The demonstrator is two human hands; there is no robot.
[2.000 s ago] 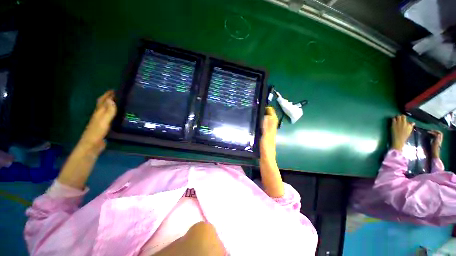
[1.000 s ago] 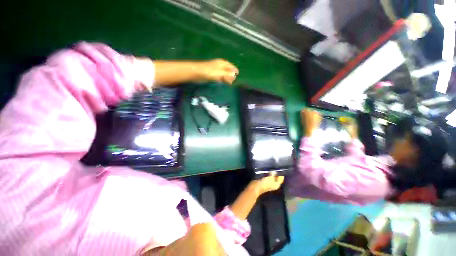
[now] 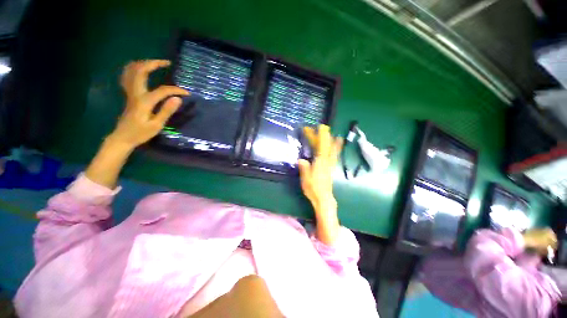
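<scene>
The two-slot black tray [image 3: 252, 172] lies on the green bench in front of me with two tablets in it. The left tablet [image 3: 214, 118] and the right tablet [image 3: 280, 124] show rows of green and white text on dark screens, with glare on the right one. My left hand [image 3: 148, 102] is at the left tablet's left edge, fingers apart and curled, holding nothing. My right hand [image 3: 320, 161] is over the right tablet's lower right corner, fingers spread, with yellow-orange covers on the fingertips. Whether the fingers touch the screen cannot be told.
A black cable [image 3: 349, 152] and a crumpled white scrap [image 3: 374, 154] lie right of the tray. Farther right is another loaded black tray [image 3: 407, 205]. Beyond it, a person in a pink smock [image 3: 507, 261] sits by another tablet [image 3: 508, 208].
The view swung right and came back. One second ago my hands were away from this tray, one by the right-hand tray. Now both are at this tray, and the right-hand tray stands on the bench.
</scene>
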